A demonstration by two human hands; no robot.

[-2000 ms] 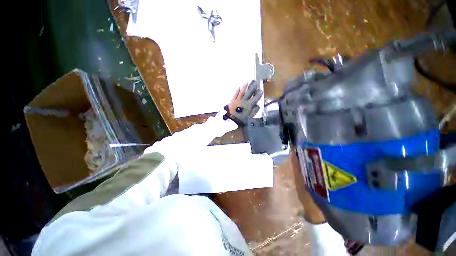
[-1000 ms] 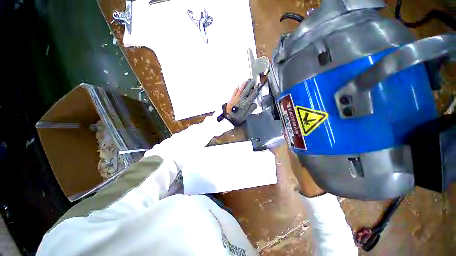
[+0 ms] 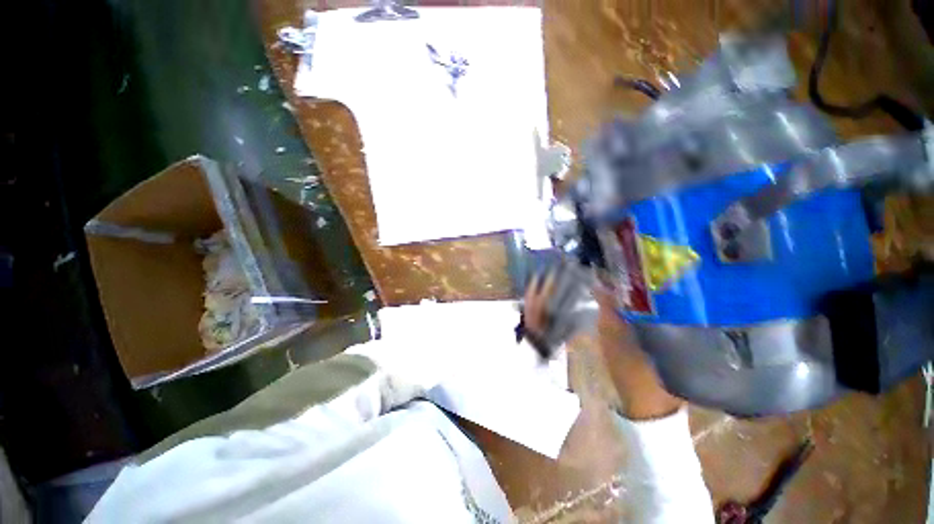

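The white fabric lay (image 3: 461,154) lies flat, with silver clamps at its top edge (image 3: 387,10), left corner (image 3: 297,39) and right edge (image 3: 554,159). The blue and silver cutting machine (image 3: 758,246) stands at its lower right; part of its base plate (image 3: 524,261) shows below the lay. My gloved left hand (image 3: 558,307) is blurred, beside the machine and over the right end of a smaller white piece (image 3: 451,319). Its grip is unclear. My right hand (image 3: 637,374) is mostly hidden behind the motor; only bare skin near the white sleeve shows.
An open cardboard box (image 3: 154,292) with pale scraps stands on the green floor left of the brown table (image 3: 446,271). A black cable (image 3: 845,102) runs at the upper right. A dark, narrow object (image 3: 780,481) lies at the lower right. A small silver-grey item (image 3: 448,67) is on the lay.
My left hand has moved down and right, from the lay's lower corner to the smaller piece. A gap of bare table shows between lay and piece. The machine shifted left, then slightly back right in view.
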